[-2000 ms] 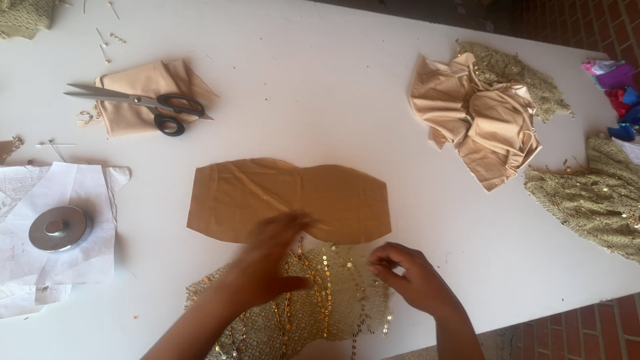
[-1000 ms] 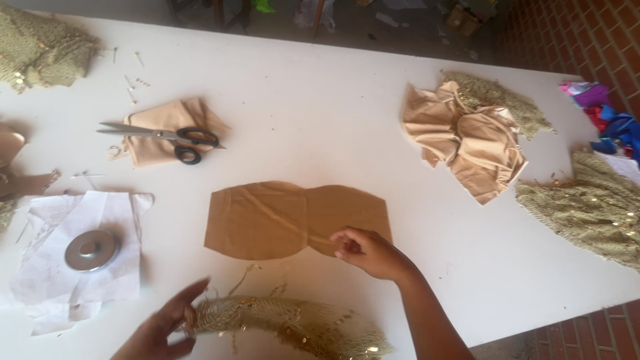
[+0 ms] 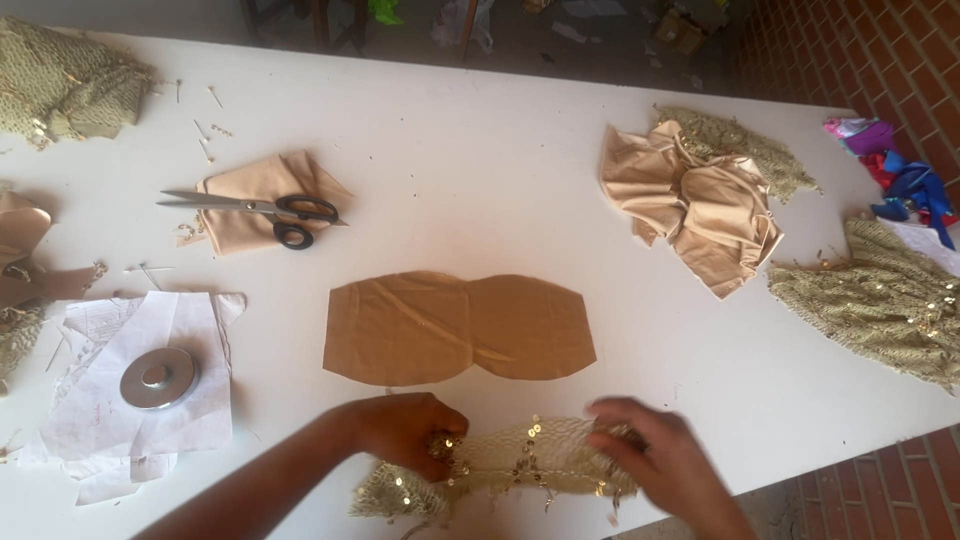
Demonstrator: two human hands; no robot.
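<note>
Gold sequined mesh fabric (image 3: 517, 454) is stretched between my two hands near the table's front edge. My left hand (image 3: 412, 435) is closed on its left part, with a bunched piece hanging below. My right hand (image 3: 645, 442), slightly blurred, pinches the right end of the mesh. Just beyond them a brown fabric piece (image 3: 457, 326) with two rounded lobes lies flat, apart from both hands. Black-handled scissors (image 3: 255, 210) rest on a folded beige fabric (image 3: 240, 180) to the upper left.
Paper patterns (image 3: 180, 322) lie at left under a round metal weight (image 3: 159, 377). Several pins (image 3: 214, 97) are scattered behind. Crumpled beige satin fabric (image 3: 675, 195) sits at right, near more sequined mesh (image 3: 885, 300) and colourful cloth scraps (image 3: 911, 180). The white table (image 3: 465, 112) ends at front right.
The brown piece no longer has my hand over it. My right hand has moved from the brown piece down to the mesh, which is now held in both hands.
</note>
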